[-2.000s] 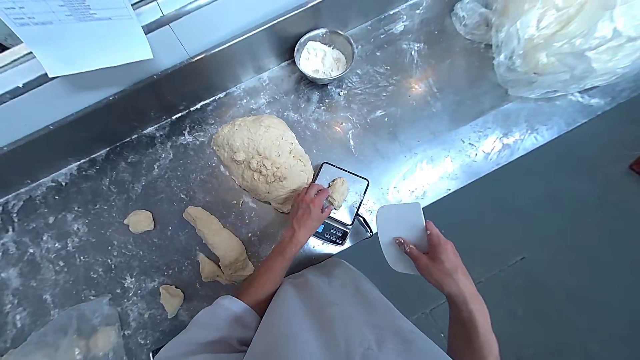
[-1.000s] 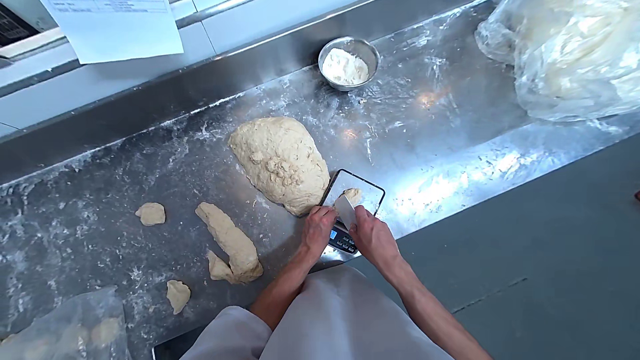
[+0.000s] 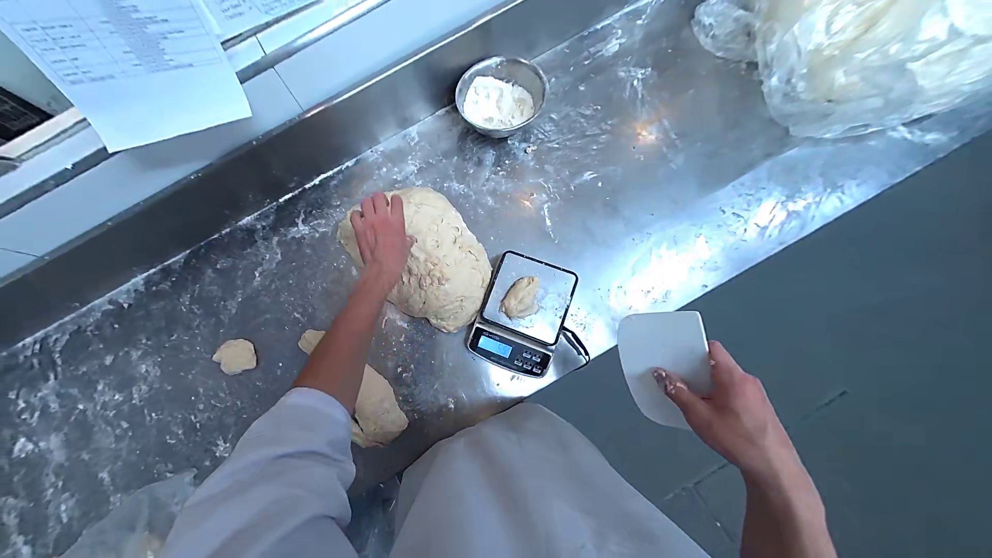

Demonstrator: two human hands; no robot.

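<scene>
My left hand (image 3: 381, 236) rests on the upper left part of a large dough mass (image 3: 446, 267), fingers bent over it; whether it grips any dough I cannot tell. Right of the dough stands a digital scale (image 3: 510, 350), with a small dough piece (image 3: 521, 297) on its platform. Past the bench's front edge, my right hand (image 3: 725, 399) holds a white dough scraper (image 3: 665, 360) between thumb and fingers. A longer dough strip (image 3: 378, 407) lies partly hidden under my left forearm, and a small flat dough piece (image 3: 235, 356) is to its left.
A metal bowl of flour (image 3: 500, 101) stands near the back ledge of the floured steel bench (image 3: 155, 418). Clear plastic bags (image 3: 868, 70) lie at the upper right, another plastic bag (image 3: 143, 519) at the lower left. Printed sheets (image 3: 147, 77) hang at the upper left.
My left hand has moved from the scale onto the large dough. My right hand, over the scale a second ago, has moved right with the scraper. The small dough piece stays on the platform.
</scene>
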